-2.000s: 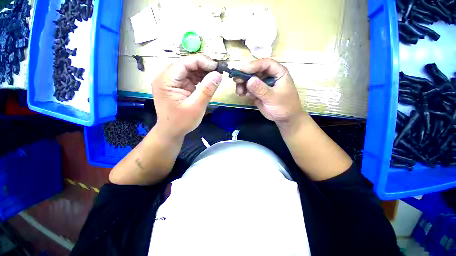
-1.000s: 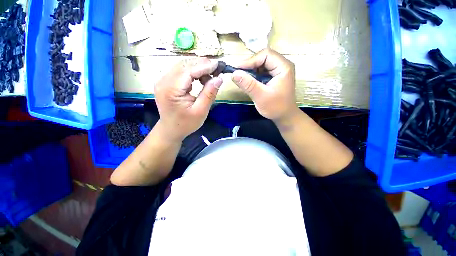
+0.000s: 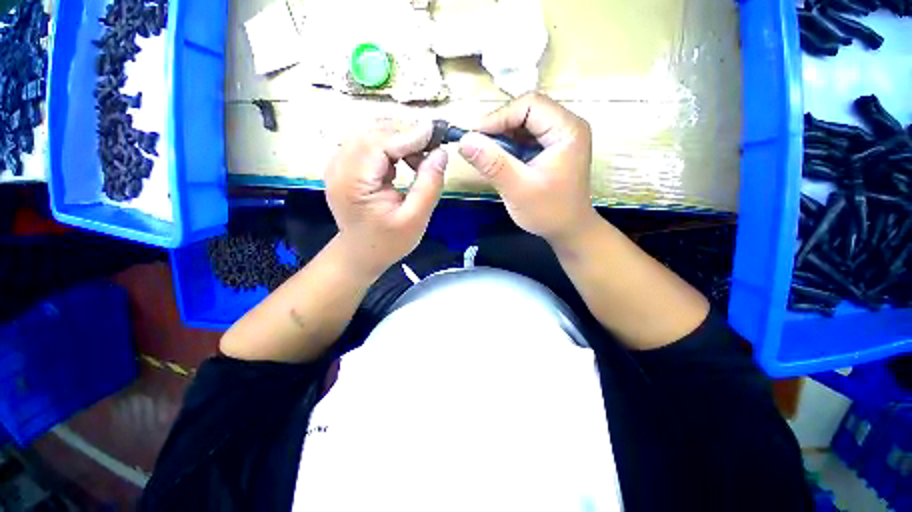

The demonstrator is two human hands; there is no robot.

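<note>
My left hand (image 3: 380,190) pinches a small dark fitting (image 3: 440,131) between thumb and fingers, above the front part of the cardboard mat. My right hand (image 3: 540,165) grips a long black moulded part (image 3: 515,147), which slants down to the right under my fingers. The fitting and the inner end of the black part meet between my two hands. My fingers hide how far one sits in the other. Another small dark piece (image 3: 266,113) lies on the mat at the left.
A green round item (image 3: 370,65) lies on pale torn scraps (image 3: 415,85) beyond my hands. White crumpled cloth (image 3: 515,45) is beside it. A blue tray (image 3: 200,130) of small fittings stands left, a blue tray (image 3: 765,200) of long black parts right, and a lower blue bin (image 3: 195,300) below left.
Two seconds ago the black part showed more fully between my hands. My left hand has shifted slightly right, nearer my right hand. Both hands keep hold of their pieces. The camera view has shifted slightly.
</note>
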